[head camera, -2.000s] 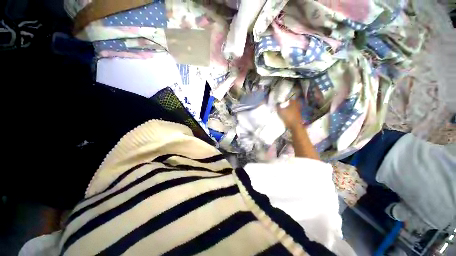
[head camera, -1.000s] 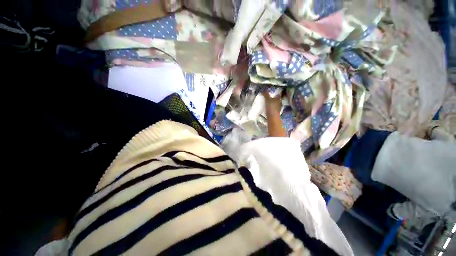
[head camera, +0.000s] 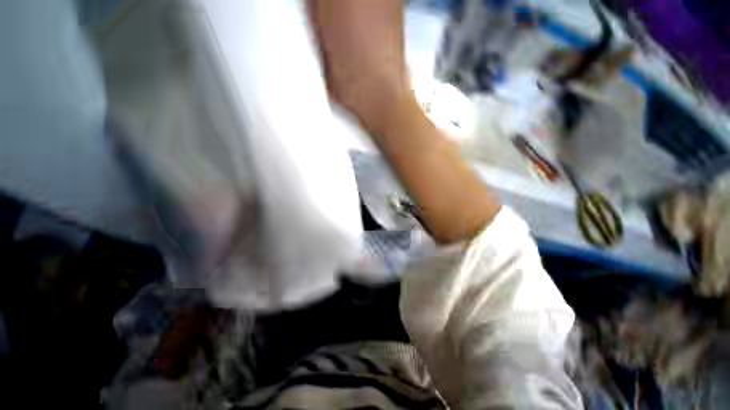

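Observation:
A large white fabric piece [head camera: 292,160], blurred, hangs down the upper left and middle, with a faint pink and blue patch near its lower part. My right hand [head camera: 360,48] is blurred and cut off by the top edge, close beside this fabric; its fingers do not show, so its grip is unclear. The bare forearm comes out of a white sleeve at the lower middle. A dim brown shape at the lower left may be my left hand, but I cannot tell. A small metal part [head camera: 407,207] shows beside the forearm.
Shears with olive-gold loop handles [head camera: 599,219] and orange-red-handled snips [head camera: 538,158] lie on the white table [head camera: 520,190], right of my forearm. A bright lamp glare [head camera: 447,108] is behind the wrist. Beige fabric [head camera: 708,232] is at the far right.
The view has swung from the patchwork heap to the machine table. My right hand has moved from the heap to the top edge. Large white fabric now hangs in front.

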